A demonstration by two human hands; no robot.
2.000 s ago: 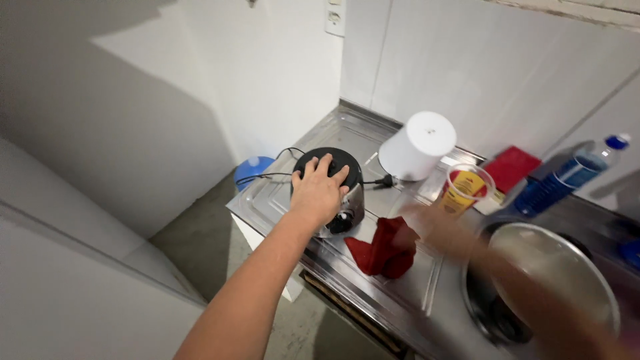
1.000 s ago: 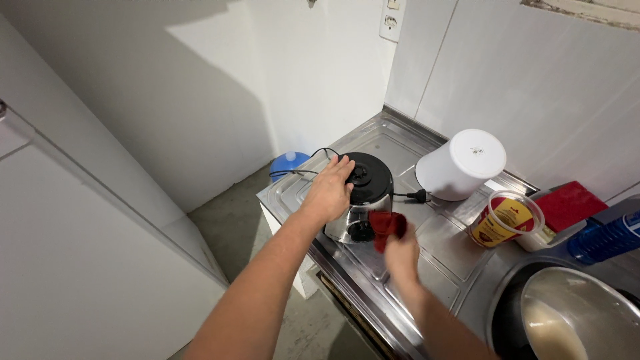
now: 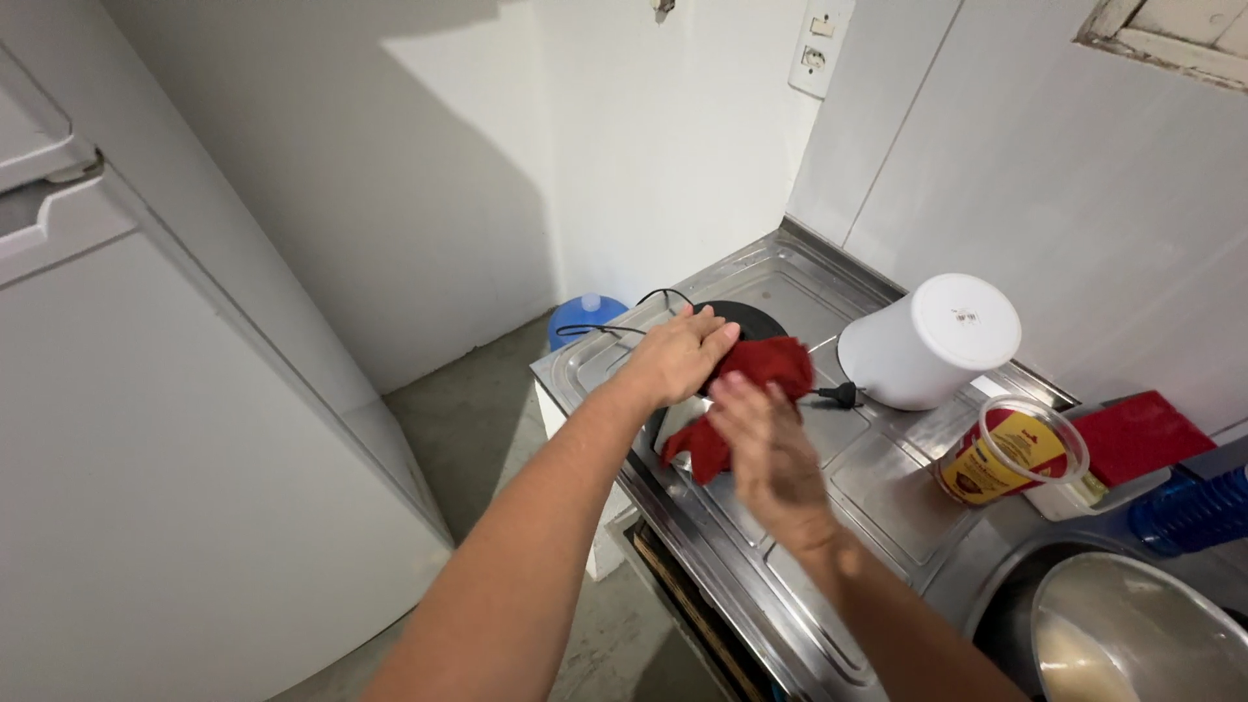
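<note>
A small appliance with a round black top [image 3: 751, 320] and a shiny metal body stands on the stainless steel counter, its cord and black plug [image 3: 840, 394] lying beside it. My left hand [image 3: 678, 356] rests on the appliance's top, fingers over its left side. A red cloth [image 3: 765, 366] drapes over the front and right of the appliance, hiding much of its body. My right hand [image 3: 765, 439], slightly blurred, presses on the cloth with its fingers extended. Whether these fingers pinch the cloth cannot be told.
Right of the appliance stand an upturned white container [image 3: 926, 341], a clear plastic cup with a yellow and red label [image 3: 1014, 453], a red sponge or box [image 3: 1141, 439] and a blue bottle [image 3: 1189, 512]. A metal pot [image 3: 1136, 624] sits in the sink. A white refrigerator [image 3: 195, 468] is at left.
The red cloth, bunched in my right hand at the appliance's front a second ago, now spreads higher over its front and top. My left hand stays on the appliance.
</note>
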